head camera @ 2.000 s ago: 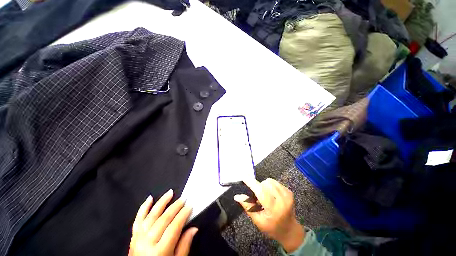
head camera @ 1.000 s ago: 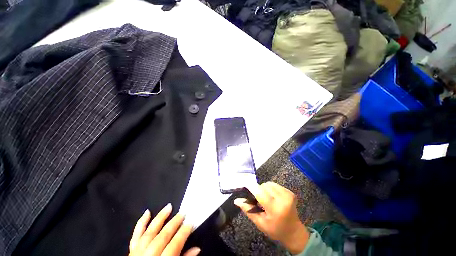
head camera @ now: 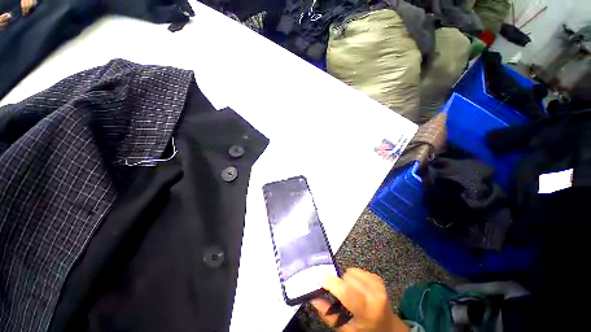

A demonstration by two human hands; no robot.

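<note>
A smartphone (head camera: 298,227) lies tilted over the white table, its lower corner by the table's edge. My right hand (head camera: 363,301) grips its lower end, one finger over the screen and another below the edge. Something small and dark shows inside the hand; I cannot tell its shape. A black coat (head camera: 149,240) lies on the left with dark buttons (head camera: 214,256) along its front edge. Its checked part (head camera: 58,168) is folded over the black cloth, with a white loop (head camera: 155,159) at its edge. My left hand is out of the picture.
The white table (head camera: 311,110) has a coloured print near its right corner. Blue crates (head camera: 447,136) with dark clothes stand right of it. Pale green bundles (head camera: 376,61) lie behind. A dark garment (head camera: 78,32) lies at the upper left. The floor is speckled.
My left hand has left the picture. The phone's screen went from bright white to mostly dark, and the phone is now more tilted, with my right hand farther around its lower end.
</note>
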